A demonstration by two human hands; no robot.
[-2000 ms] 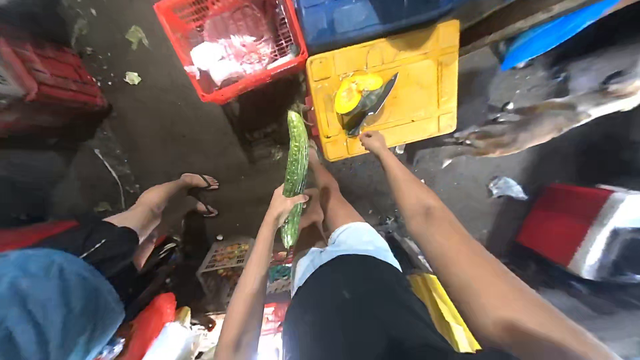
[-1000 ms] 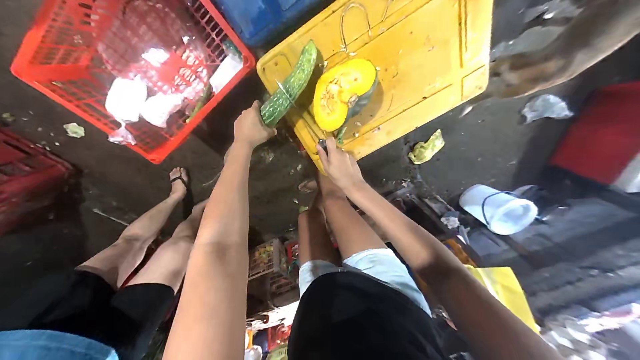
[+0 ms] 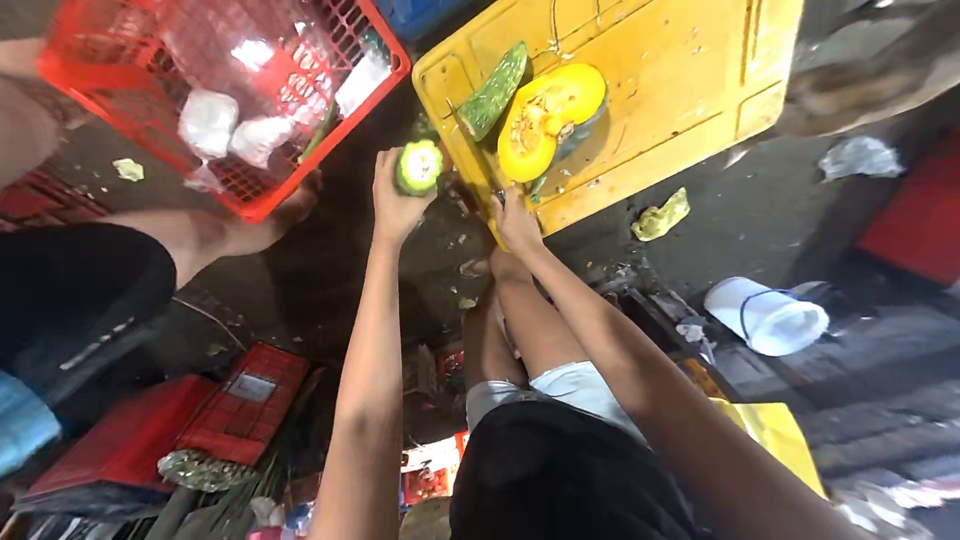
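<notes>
My left hand (image 3: 399,196) grips a green gourd (image 3: 420,166), whose pale cut face points up, just off the left edge of a yellow plastic crate (image 3: 675,82). A cut-off tapered piece of the gourd (image 3: 495,90) lies on the crate's left part. Beside it rests a halved squash (image 3: 551,116) with orange-yellow flesh and seeds showing. At the crate's near edge my right hand (image 3: 517,217) is closed around a dark handle, probably the knife's; the blade is hard to make out here.
A red plastic basket (image 3: 255,199) with plastic bags stands at the upper left, near another person's leg (image 3: 202,232). A blue container (image 3: 420,15) touches the top edge. A white bucket (image 3: 765,319) lies at the right. Crumpled yellow wrapping (image 3: 661,215) is on the ground.
The long gourd is now in two parts, with the tapered end on the crate and the rest in my left hand. My left hand has moved away from the crate's edge since one second ago.
</notes>
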